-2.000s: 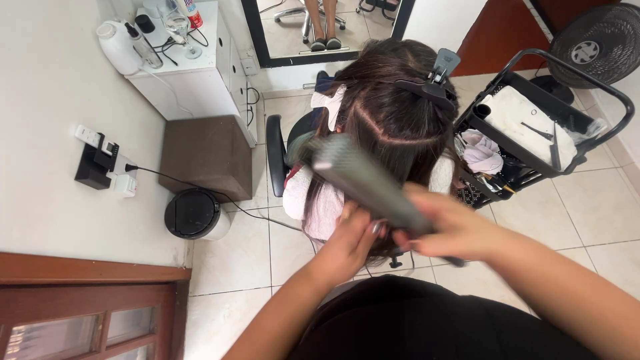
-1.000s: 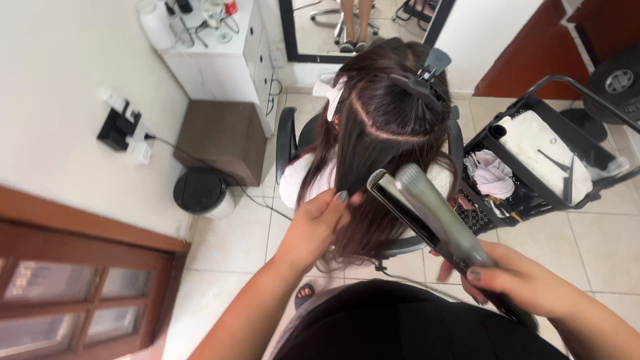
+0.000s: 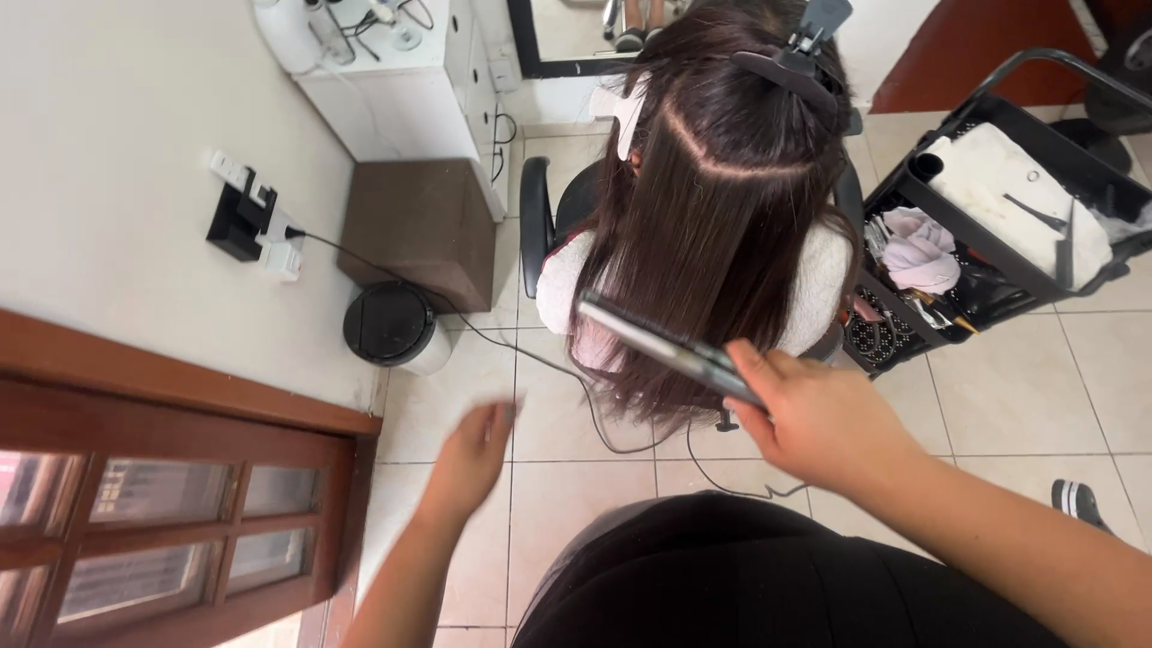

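A hair straightener (image 3: 666, 346) is gripped in my right hand (image 3: 805, 409), its plates lying across the lower ends of a seated person's long dark hair (image 3: 711, 243). My left hand (image 3: 474, 450) hangs to the left of the hair, blurred, fingers curled, with no object visible in it. A black hair clip (image 3: 796, 67) holds the hair at the crown, and a light clip (image 3: 625, 112) sits at the left side of the head. Below the crown a curved parting shows. Whether hair lies between the straightener's plates cannot be told.
A black trolley (image 3: 985, 211) with a white towel (image 3: 1008, 193) and combs stands at the right. On the left are a lidded bin (image 3: 391, 328), a brown box (image 3: 414, 225), a white drawer cabinet (image 3: 405, 99) and a wall plug. A black cord (image 3: 531, 355) runs over the floor tiles.
My left hand has let go of the hair and moved away to the left. The straightener, held beside the hair one second ago, now lies across its lower ends.
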